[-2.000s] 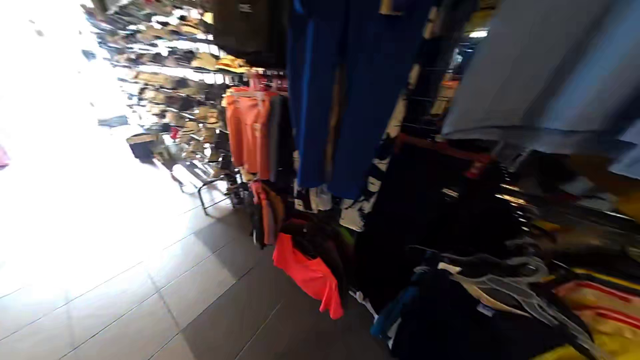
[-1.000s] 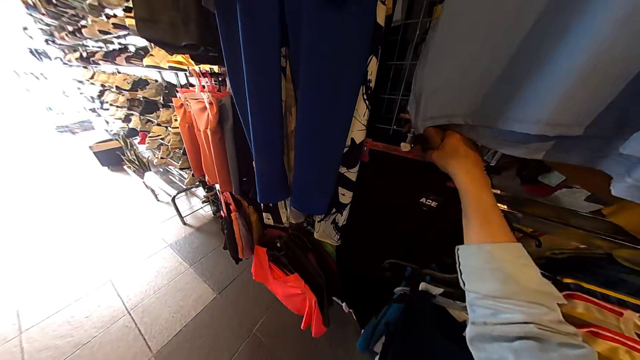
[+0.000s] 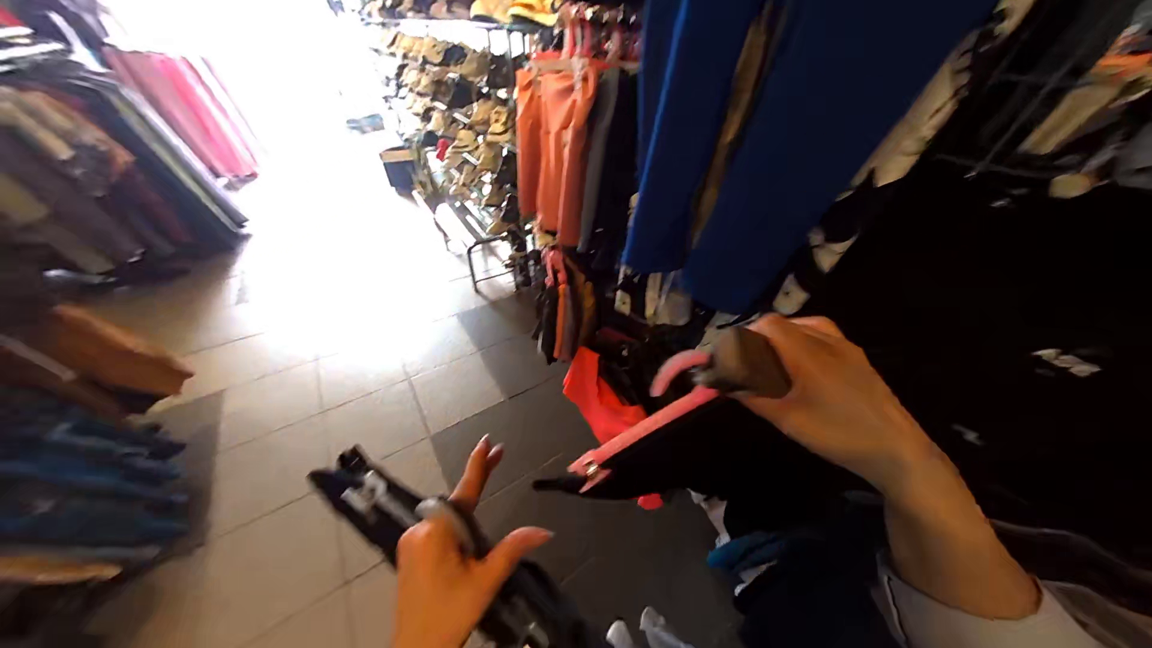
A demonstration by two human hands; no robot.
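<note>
My right hand [image 3: 823,396], at right of centre, is closed around a dark block-like piece by the hook of a pink clip hanger [image 3: 648,427]. A black garment [image 3: 684,454] hangs from that hanger's clips. Low in the view, my left hand [image 3: 459,549] has its thumb and index finger spread, with a dark hanger [image 3: 387,504] with a clip against the palm and other fingers. Dark cloth seems to hang from it, but blur hides the detail. A bright coral garment [image 3: 596,396] shows behind the pink hanger.
Blue trousers [image 3: 783,153] hang above my right hand. Orange garments [image 3: 556,148] hang on a rack beside shelves of caps [image 3: 459,108]. Clothes racks with brown garments [image 3: 67,171] and folded jeans [image 3: 81,486] stand at left. Tiled floor [image 3: 297,459] runs between. Dark clothes lie low right.
My right hand, earlier reaching up to a hanger at the rack, now holds a pink hanger lower down. My left hand has come into view with a dark hanger. The view has turned left.
</note>
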